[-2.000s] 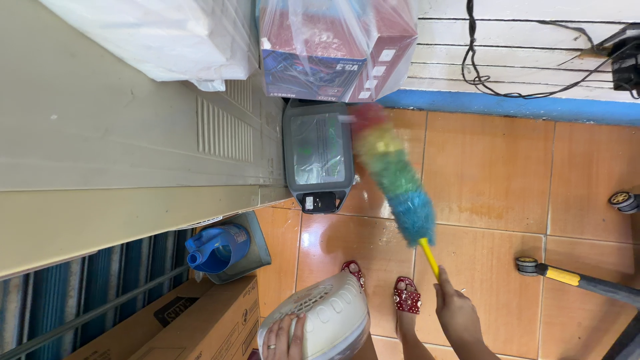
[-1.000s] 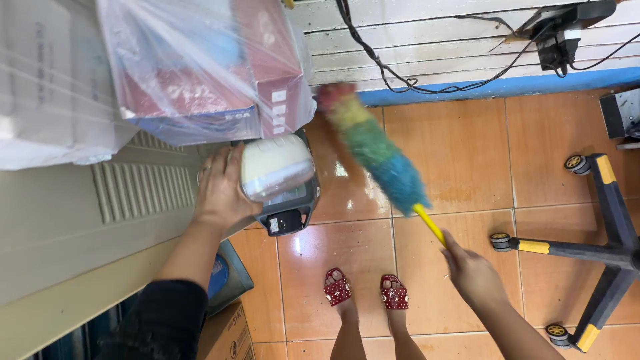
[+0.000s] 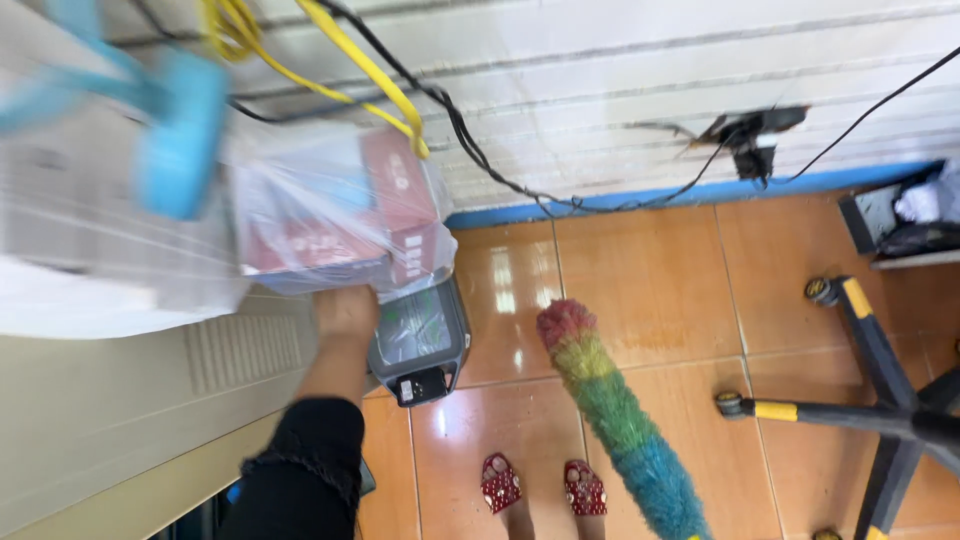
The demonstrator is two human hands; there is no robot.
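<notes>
My left hand (image 3: 346, 309) reaches under the front edge of a plastic-wrapped red box (image 3: 322, 217); its fingers are hidden, as is anything they may hold. Just right of it a dark grey device with a plastic-covered top (image 3: 417, 330) stands on the floor. A rainbow-coloured duster (image 3: 615, 405) slants over the tiles at the lower right, its red tip pointing up and left. Its yellow handle is cut off by the lower frame edge, and my right hand is out of view. The white appliance does not show.
A wheeled chair base (image 3: 892, 412) stands at right. Black cables (image 3: 480, 157) and a yellow cord (image 3: 375, 75) hang along the white wall (image 3: 570, 97). A blurred light-blue object (image 3: 180, 135) is at upper left. A beige cabinet (image 3: 150, 420) stands at left.
My left hand has moved from the white appliance, seen over the grey device a second ago, to beneath the wrapped box. The duster has moved down, away from the wall. The view has shifted.
</notes>
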